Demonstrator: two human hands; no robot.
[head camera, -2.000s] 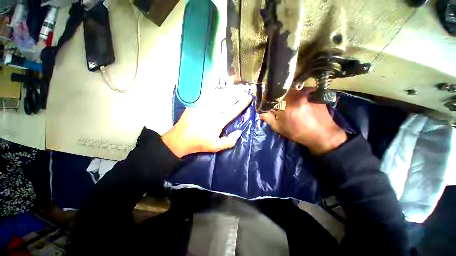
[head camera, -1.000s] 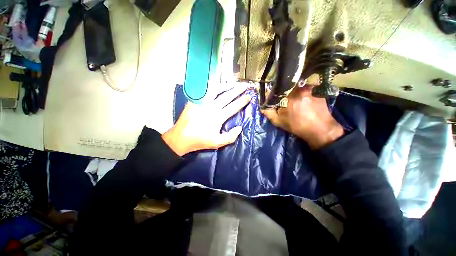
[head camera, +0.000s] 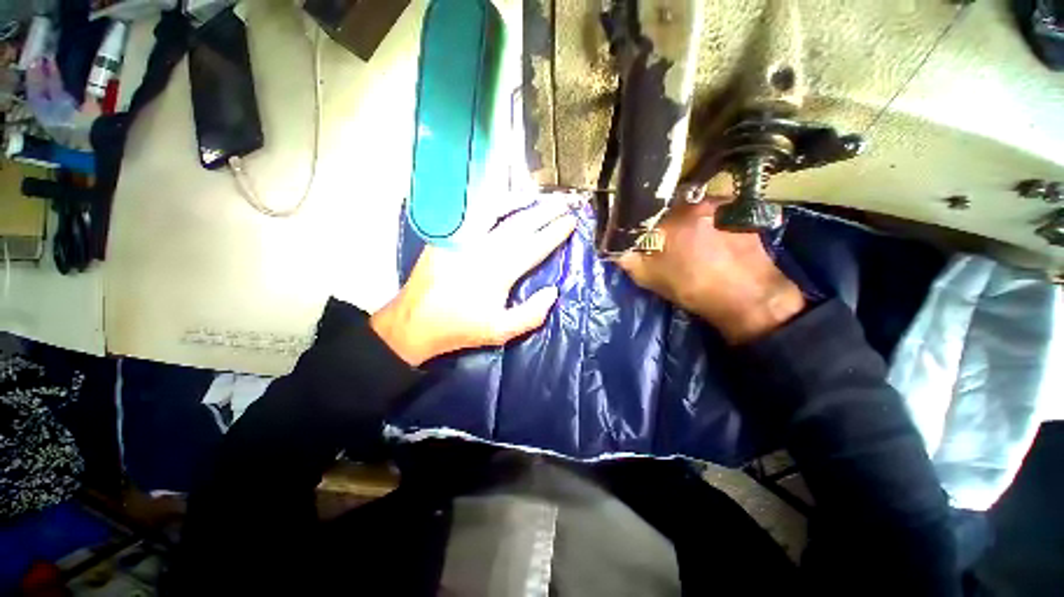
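Observation:
A shiny navy quilted panel (head camera: 583, 385) lies under the sewing machine head (head camera: 747, 70), its white edge towards me. My left hand (head camera: 473, 292) lies flat on the panel, left of the needle area, fingers spread towards it. My right hand (head camera: 706, 268) is on the panel to the right of the needle area, partly behind the machine's worn dark guard and the tension assembly (head camera: 753, 175); its fingertips are hidden, so its grip cannot be told. The needle area is small and overexposed.
A teal oval bar (head camera: 453, 117) stands left of the machine head. A black phone (head camera: 224, 93) with a pale cable, dark strips (head camera: 114, 152) and black-handled scissors (head camera: 72, 227) lie at the left. White padded cloth (head camera: 974, 373) hangs at the right.
Both hands stay in nearly the same places on the panel. The whole view has shifted slightly left since one second ago. The panel has hardly moved.

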